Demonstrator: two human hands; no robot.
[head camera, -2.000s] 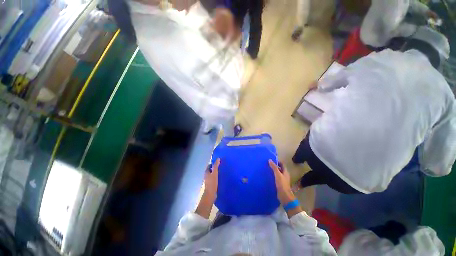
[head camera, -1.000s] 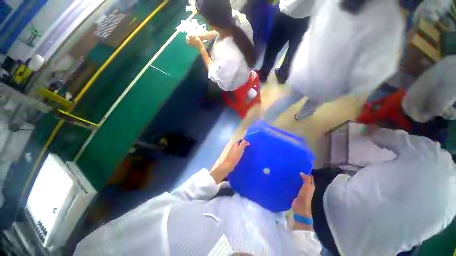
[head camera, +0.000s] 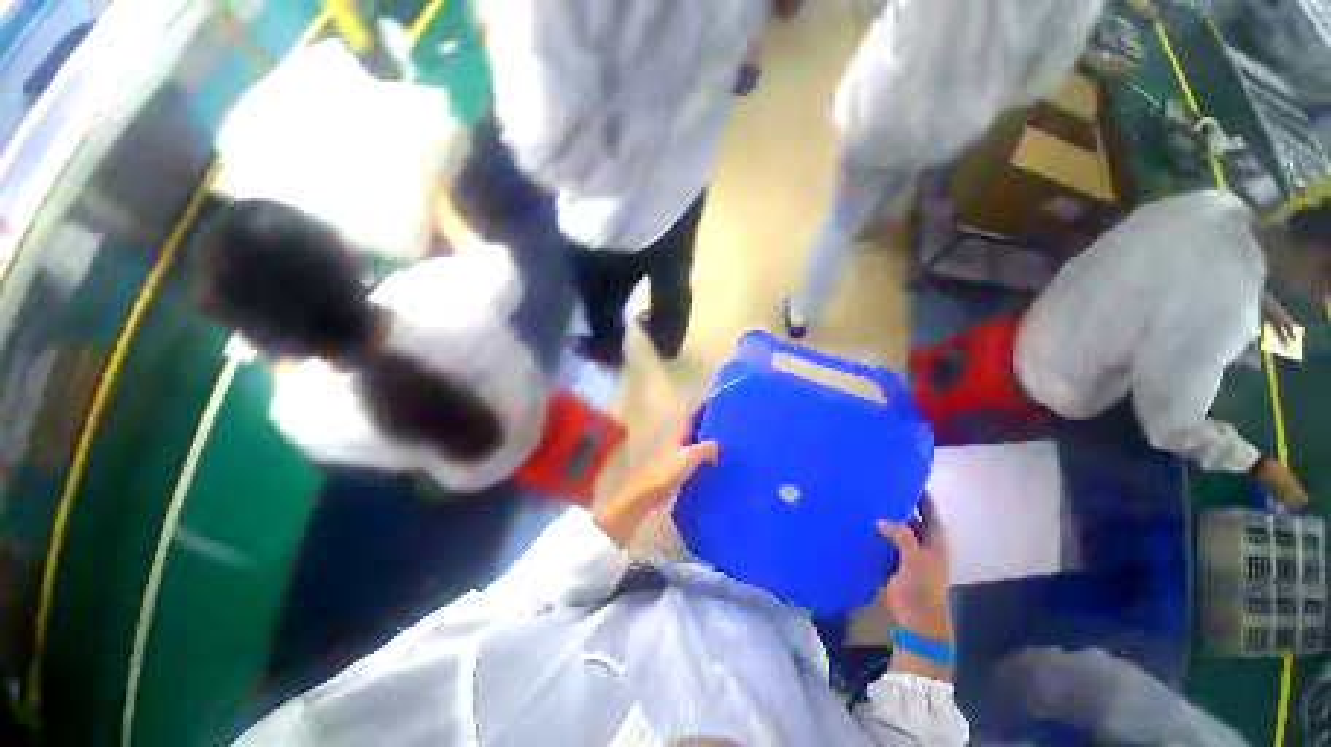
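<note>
A blue plastic stool (head camera: 803, 470) is held in front of my body, its square seat facing up towards me. It has a small centre hole and a handle slot at its far edge. My left hand (head camera: 664, 489) grips the seat's left edge. My right hand (head camera: 917, 577) grips its right edge, with a bright blue strap (head camera: 923, 645) on that wrist. The fingertips under the seat and the stool's legs are hidden.
A person on a red stool (head camera: 574, 447) sits close on the left at a green bench (head camera: 219, 584). Two people stand in the aisle ahead. Another person sits on a red stool (head camera: 971, 377) at the right, near a white box (head camera: 998, 511) and cartons (head camera: 1039, 172).
The view has moved along the aisle, so the seated person at left is nearer. The stool stays in both hands, having turned and shifted right in view since the oldest frame.
</note>
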